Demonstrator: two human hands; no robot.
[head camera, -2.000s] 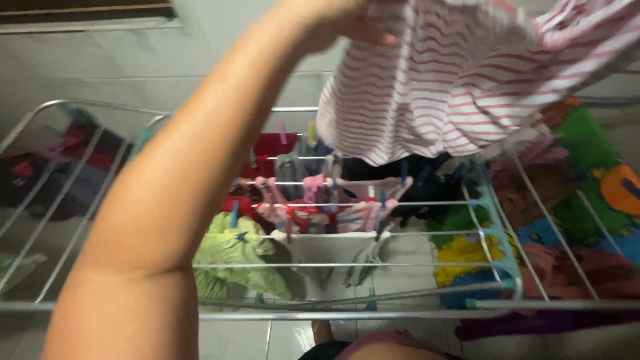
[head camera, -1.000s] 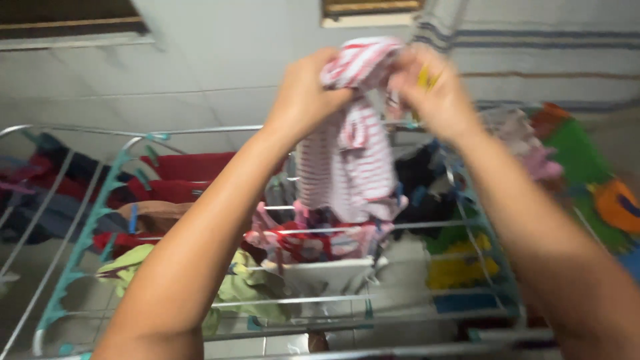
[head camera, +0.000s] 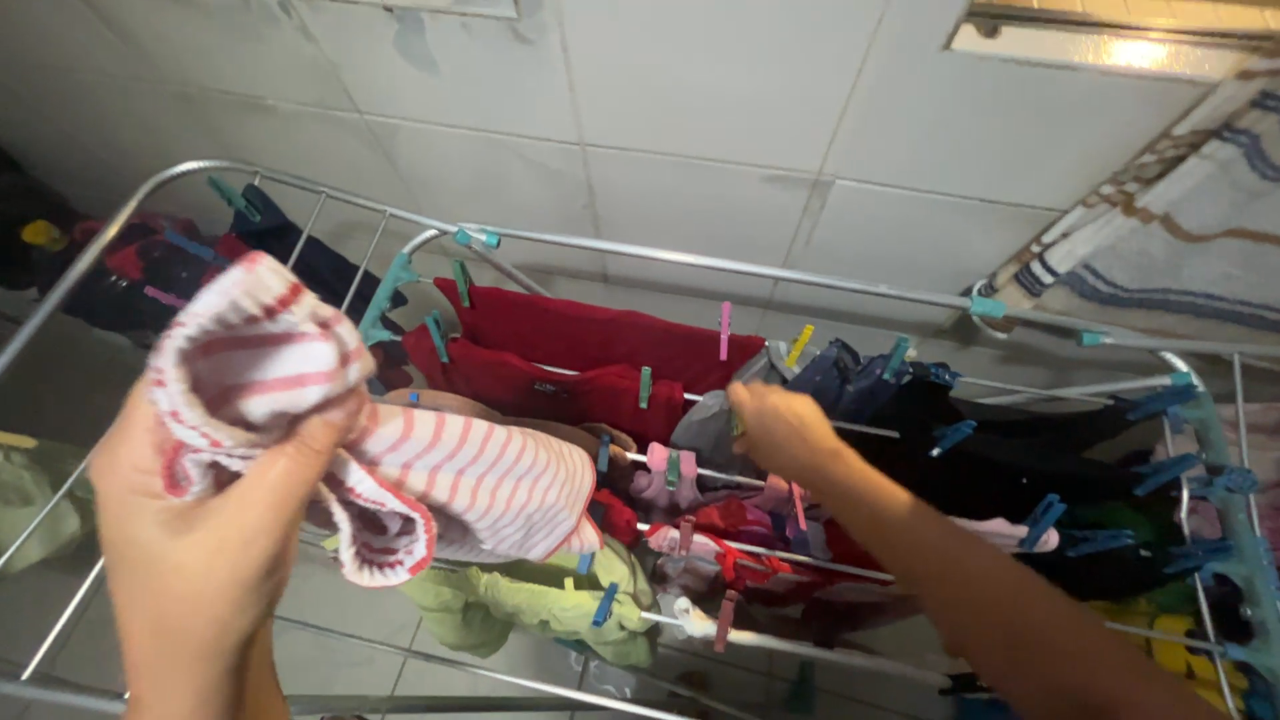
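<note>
My left hand (head camera: 230, 490) grips a bunched red-and-white striped garment (head camera: 480, 470) with ruffled red-edged openings, held up over the left part of a metal clothes drying rack (head camera: 720, 262). My right hand (head camera: 785, 425) reaches over the rack's middle, its fingers pinched around a small yellowish clothespin, only partly visible, at a grey cloth (head camera: 705, 430). Behind that hand, a yellow clothespin (head camera: 799, 345) and a pink clothespin (head camera: 725, 330) stand on the back line. Red cloths (head camera: 600, 330) hang just to the left of the grey one.
Pale green clothing (head camera: 540, 600) hangs at the front, small pink and red items (head camera: 700, 550) in the middle, dark clothes (head camera: 1010, 460) at the right. Blue clothespins (head camera: 1165, 470) line the right side bar. A tiled wall (head camera: 690, 130) rises behind; a striped cloth (head camera: 1190, 230) hangs at the right.
Both hands were together on the striped garment one second ago. Now my left hand alone holds it at the left, and my right hand has let go and moved down to the rack. The view has shifted.
</note>
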